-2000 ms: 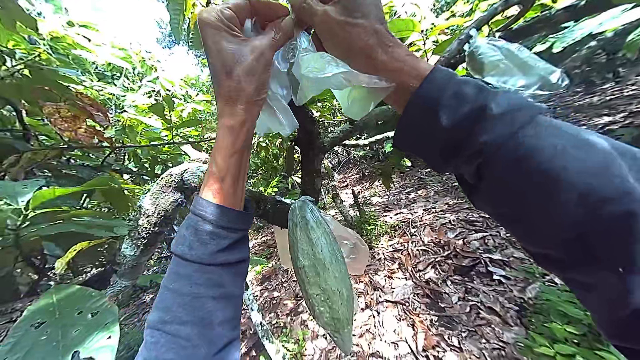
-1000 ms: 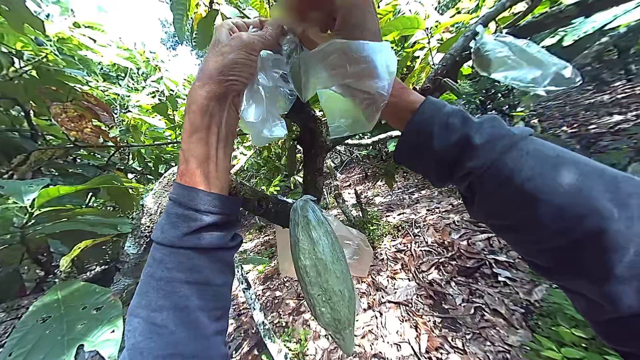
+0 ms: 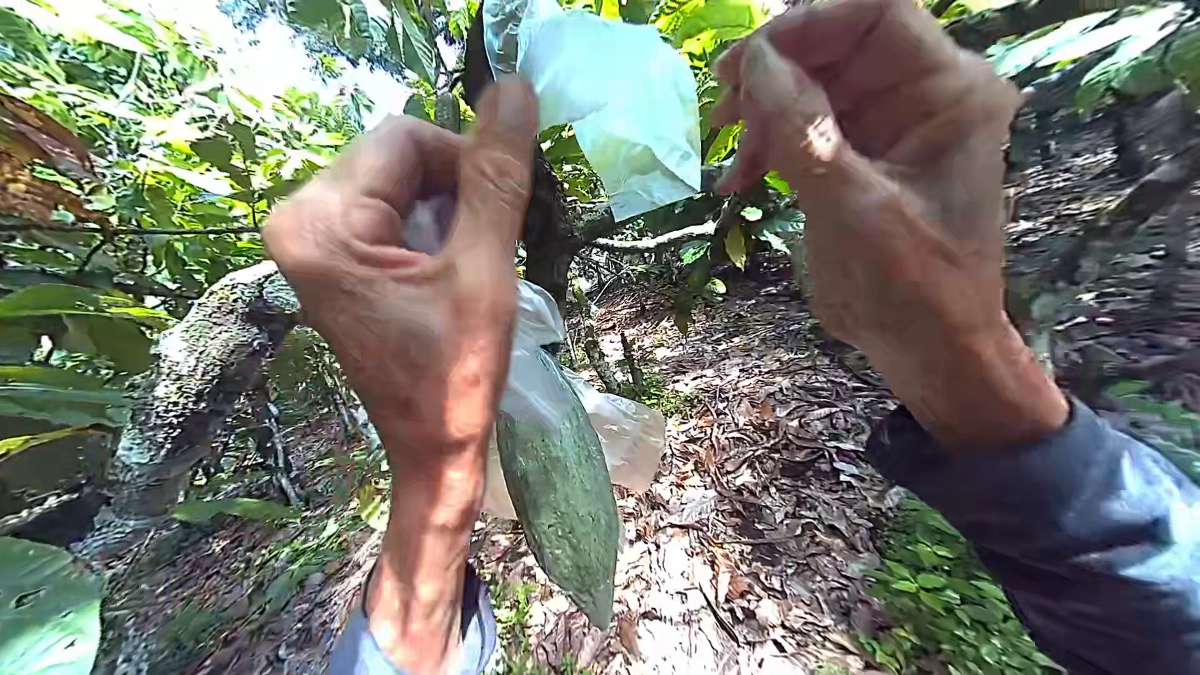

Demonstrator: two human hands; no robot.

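Note:
My left hand (image 3: 403, 253) is raised left of the trunk, its fingers curled on a bit of clear plastic film that hangs down behind the wrist toward a green cacao pod (image 3: 562, 497). Film drapes over the pod's top, and a pale plastic bag (image 3: 633, 441) shows behind the pod. My right hand (image 3: 872, 150) is up at the right, blurred, thumb and fingertips close together; whether anything thin is between them cannot be told. Between the hands, at the top, a translucent plastic bag (image 3: 623, 103) hangs by the trunk.
The dark trunk (image 3: 548, 225) of the tree rises behind the hands. A lichen-covered branch (image 3: 202, 375) bends at the left, with broad leaves (image 3: 47, 600) below it. Dry leaf litter (image 3: 741, 487) covers the ground, and low green plants (image 3: 947, 591) grow at the lower right.
My hands have moved down and apart from where they were together at the top. Film now covers the top of the pod, which was bare before.

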